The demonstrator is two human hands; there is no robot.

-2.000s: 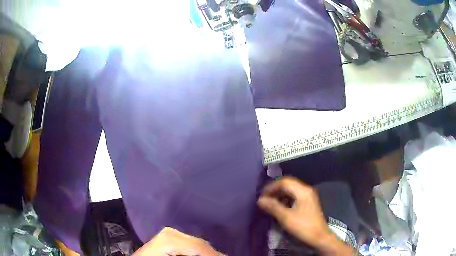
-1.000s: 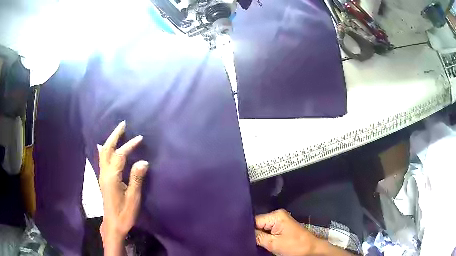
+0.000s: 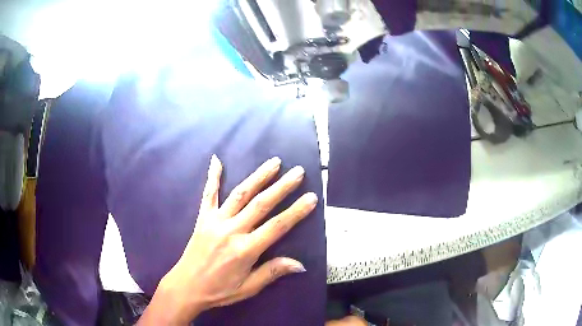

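Note:
The large purple garment panel [image 3: 166,172] lies on the table and hangs over its front edge. My left hand [image 3: 239,239] lies flat on it with fingers spread, holding nothing. My right hand [image 3: 348,320] is mostly cut off by the bottom edge, beside the panel's right border; its fingertips are out of the picture. The presser foot and needle area [image 3: 301,89] is at the top, over the panel's right edge, in bright glare. A small purple cut piece [image 3: 399,134] lies flat to the right, separated by a narrow white gap.
A second purple panel [image 3: 69,191] drapes at far left. Scissors [image 3: 491,95] with red and dark handles lie right of the small piece. The sewing machine head [image 3: 306,32] overhangs the top. A printed ruler [image 3: 447,248] follows the table's front edge. White cloth [image 3: 549,274] is heaped lower right.
My left hand came in from below and now lies flat, further right on the panel. My right hand has moved down, mostly out of view. The view has shifted, showing more of the machine head.

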